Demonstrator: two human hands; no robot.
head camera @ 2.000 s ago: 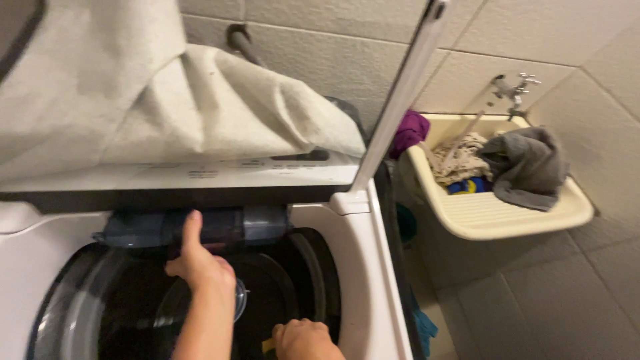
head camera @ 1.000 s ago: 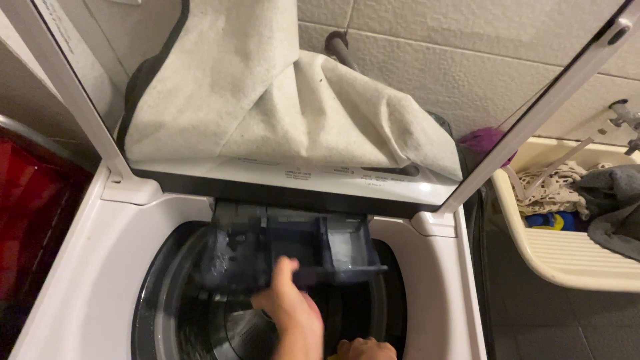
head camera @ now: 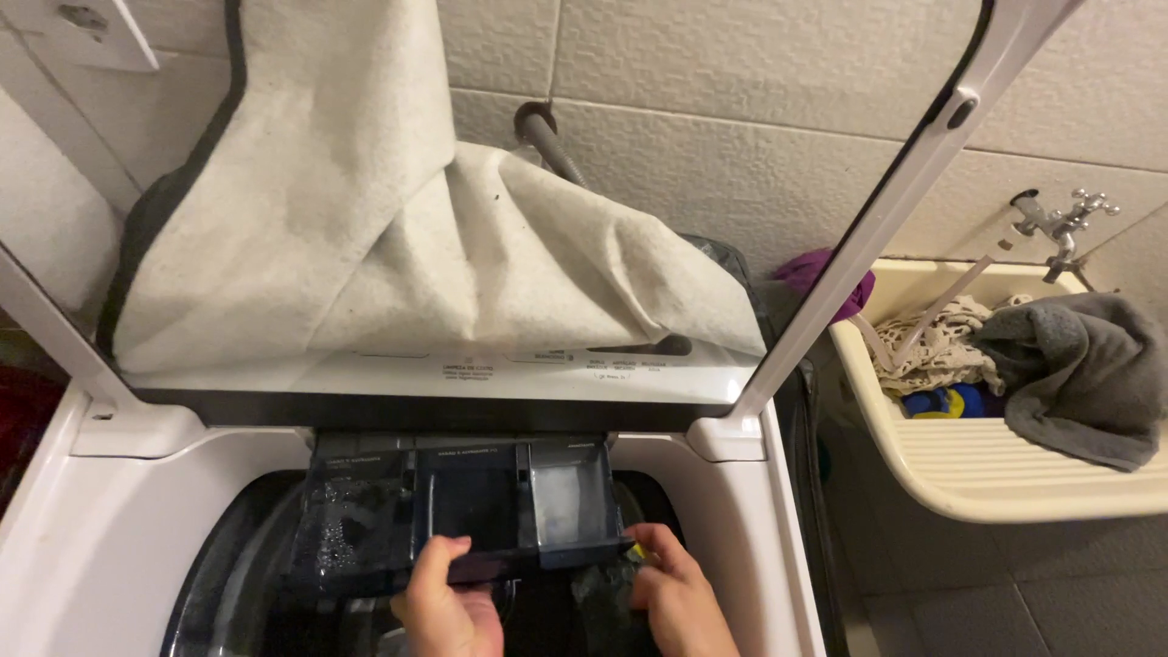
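A dark detergent drawer point(head camera: 470, 502) with three compartments is pulled out over the tub of a top-loading washing machine point(head camera: 744, 529). Wet drops or bubbles show in its left compartment, and whitish residue lies in the right one. My left hand point(head camera: 452, 593) grips the drawer's front edge, thumb on top at the middle compartment. At the drawer's right front corner is my right hand point(head camera: 675, 589), fingers curled around something small and yellow, mostly hidden. Below the drawer, the dark tub point(head camera: 237, 566) is partly covered from view by both hands and the drawer.
The machine's raised lid frame point(head camera: 867, 237) rises on both sides. A pale fabric cover point(head camera: 392, 237) drapes over the control panel. To the right, a cream laundry sink point(head camera: 958, 497) holds a grey cloth point(head camera: 1086, 374) and lace fabric point(head camera: 949, 342) below a metal tap point(head camera: 1063, 228).
The detergent drawer, closed in against the panel two seconds ago, is now pulled out, with my left hand at its front. My right hand has risen to the drawer's right corner.
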